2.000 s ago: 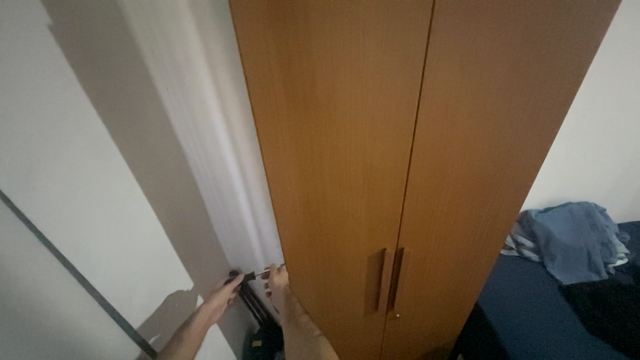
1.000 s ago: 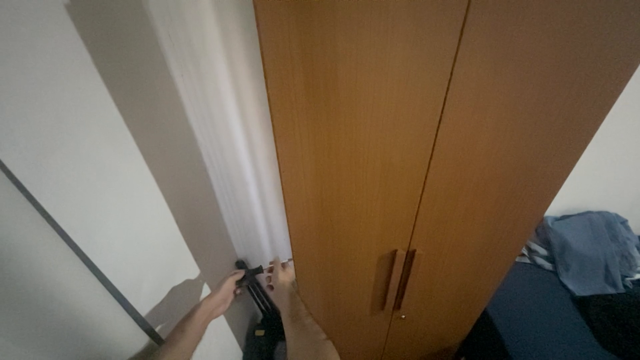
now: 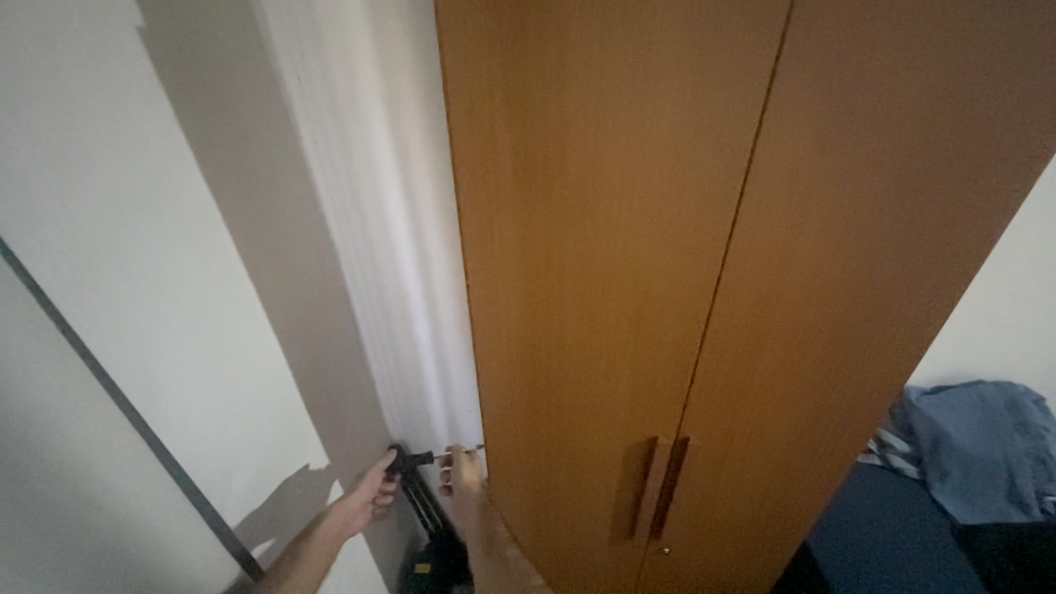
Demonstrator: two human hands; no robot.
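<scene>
At the bottom, left of the wardrobe, my left hand (image 3: 369, 497) grips the black head of a stand that looks like a tripod (image 3: 403, 462). The stand's dark legs run down behind my hands, and their lower part is lost in shadow. My right hand (image 3: 464, 478) is just to the right, close to the wardrobe's left edge, with its fingers closed on a thin rod (image 3: 452, 452) that reaches from the black head toward the wardrobe. What the rod is cannot be told.
A tall wooden wardrobe (image 3: 610, 247) with two shut doors and two handles (image 3: 670, 487) fills the middle. White walls (image 3: 157, 272) stand at the left. A dark bag-like object (image 3: 433, 561) is on the floor. At right, a blue cloth (image 3: 978, 450) lies on a dark blue bed (image 3: 891, 511).
Both hands stay at the stand's head, with little plain movement. The view has shifted slightly, so the wardrobe sits further right than two seconds ago.
</scene>
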